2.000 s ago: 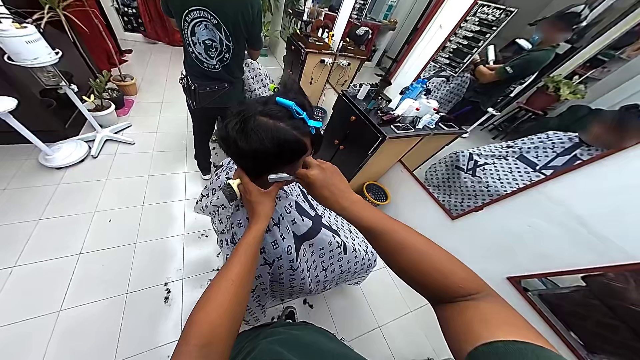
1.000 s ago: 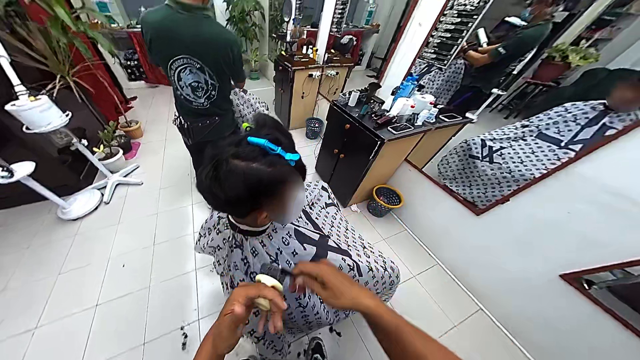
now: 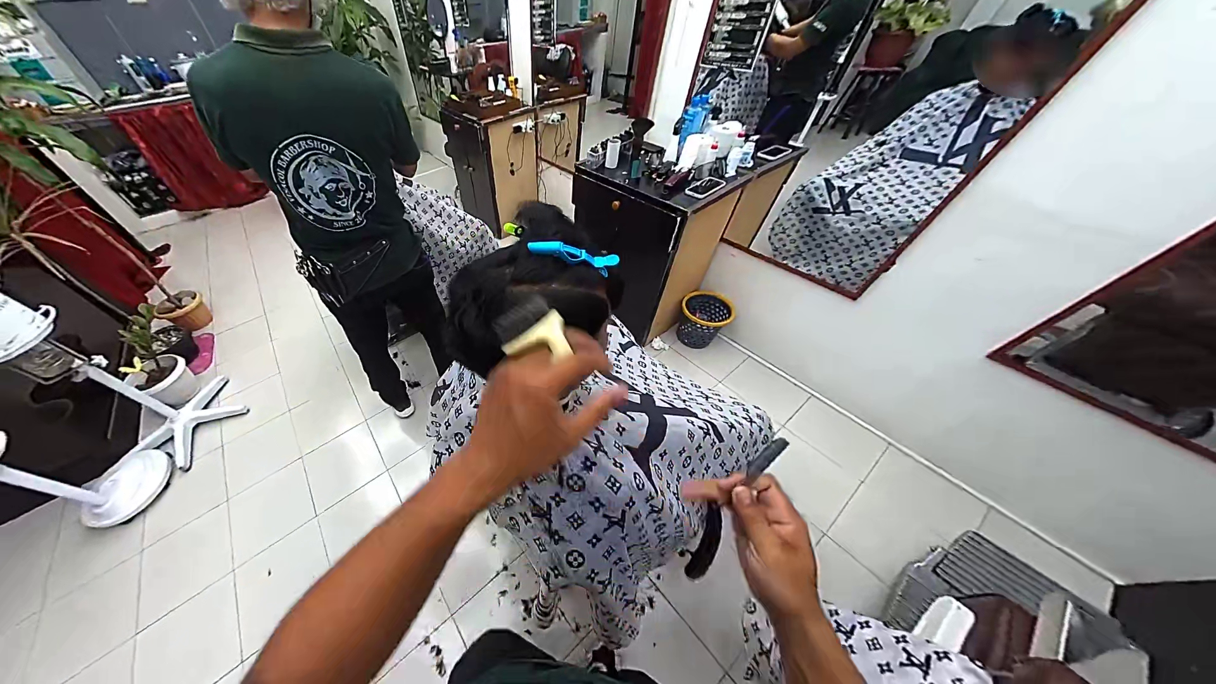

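My left hand (image 3: pixel 541 408) holds a brush with a pale yellow handle (image 3: pixel 540 337) and dark bristles, up against the side of the seated person's dark hair (image 3: pixel 475 294). A bright blue hair clip (image 3: pixel 574 255) sits across the top of the hair, with a small green clip (image 3: pixel 514 229) behind it. Lower right, over the edge of the patterned cape (image 3: pixel 608 475), my right hand (image 3: pixel 771 541) grips a slim dark tool (image 3: pixel 766 460), perhaps a razor or comb; its exact kind cannot be told. The tool is apart from the hair.
A co-worker (image 3: pixel 328 142) stands at the back left beside another cape. Bottles and tools crowd a black-topped cabinet (image 3: pixel 655 180); a dark wastebasket with a yellow rim (image 3: pixel 705 318) stands by the wall. White-based stands (image 3: pixel 185 423) are left, a metal footrest (image 3: pixel 983 589) lower right. Cut hair lies on the floor.
My left hand has risen with the brush from in front of the cape to the side of the person's hair. My right hand has moved away from my left, toward the lower right.
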